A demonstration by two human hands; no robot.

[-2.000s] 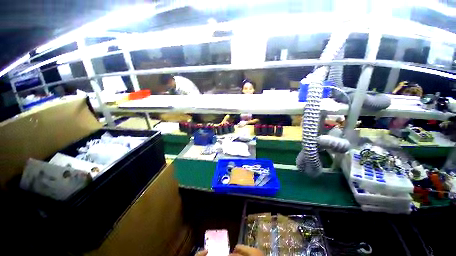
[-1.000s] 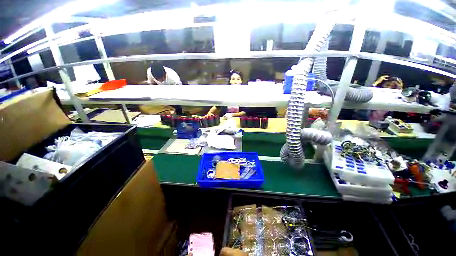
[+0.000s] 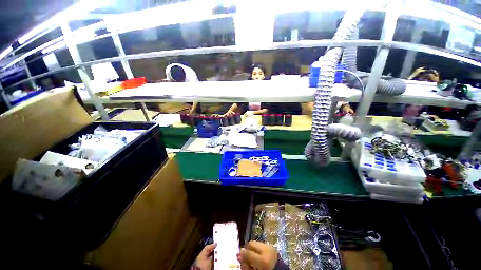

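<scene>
A smartphone [image 3: 227, 246] with a bright pinkish-white screen stands at the bottom centre. My left hand [image 3: 204, 257] holds it at its left edge. My right hand [image 3: 259, 256] is at the phone's right edge with its fingers bent; its fingertips are near or on the screen, and whether it grips anything cannot be told. The clear blister tray [image 3: 295, 237] with brown pieces and shiny rings lies in a black crate just right of and beyond my right hand.
A blue parts bin [image 3: 254, 180] sits on the green belt [image 3: 316, 180]. A black crate of white wrapped parts [image 3: 105, 145] and cardboard flaps [image 3: 153, 216] stand left. Stacked white trays [image 3: 393, 174] stand right of a hanging ribbed hose [image 3: 323, 111]. People sit across the belt.
The view has shifted, first right and down, then partly back. The phone and both hands now show higher in the picture, and more of each hand is visible.
</scene>
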